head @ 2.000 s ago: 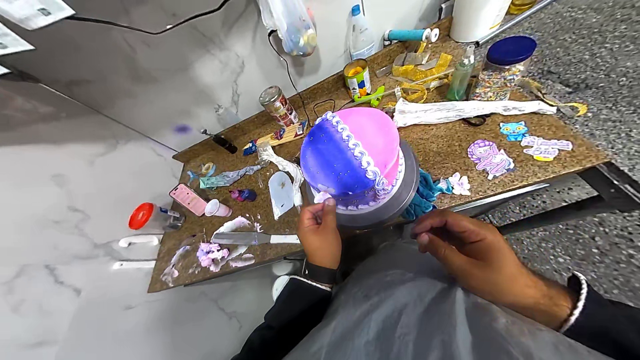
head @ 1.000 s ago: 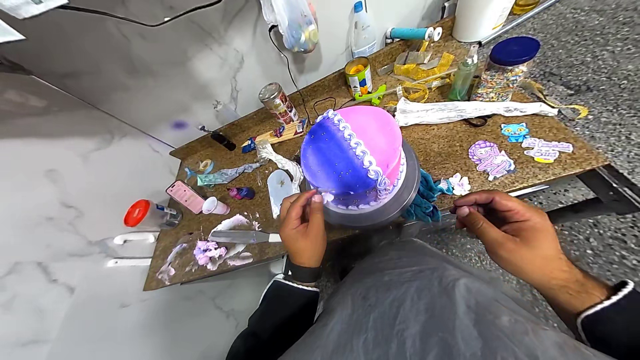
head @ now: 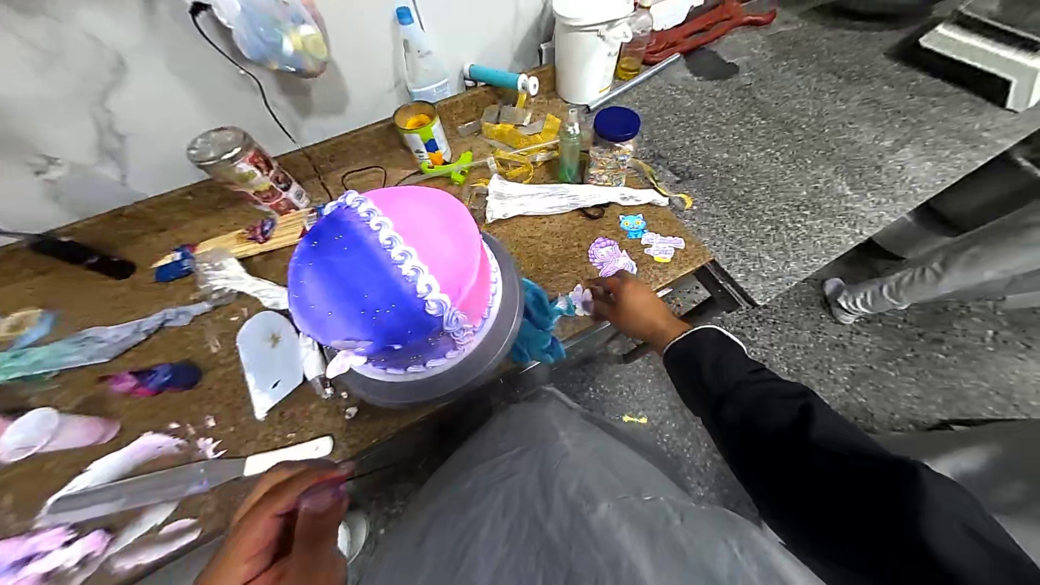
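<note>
A round cake (head: 390,276), half purple-blue and half pink with a piped swirl border across it, rests on a gray turntable (head: 496,325). A pale butterfly-shaped decoration (head: 347,359) is on its lower left side. My right hand (head: 638,307) reaches to the table edge, its fingertips at small pale decorations (head: 580,299) beside a teal cloth (head: 536,325); whether it grips one is unclear. My left hand (head: 284,524) is near the handle of an icing spatula (head: 162,487), fingers curled, its hold unclear. Cat (head: 632,226), figure (head: 609,256) and lettered cutouts (head: 663,244) lie beyond my right hand.
A white piping bag (head: 561,199), blue-lidded jar (head: 615,142), spray bottle (head: 570,150) and open can (head: 422,134) stand or lie behind the cake. At left are a scraper (head: 268,361), plastic cup (head: 57,435) and smeared frosting (head: 49,552). A person's leg (head: 934,260) shows at right.
My left hand has moved away from the cake's lower side, where the butterfly-shaped decoration now shows. My right hand has moved to the small pale decorations at the table edge. The view has shifted closer.
</note>
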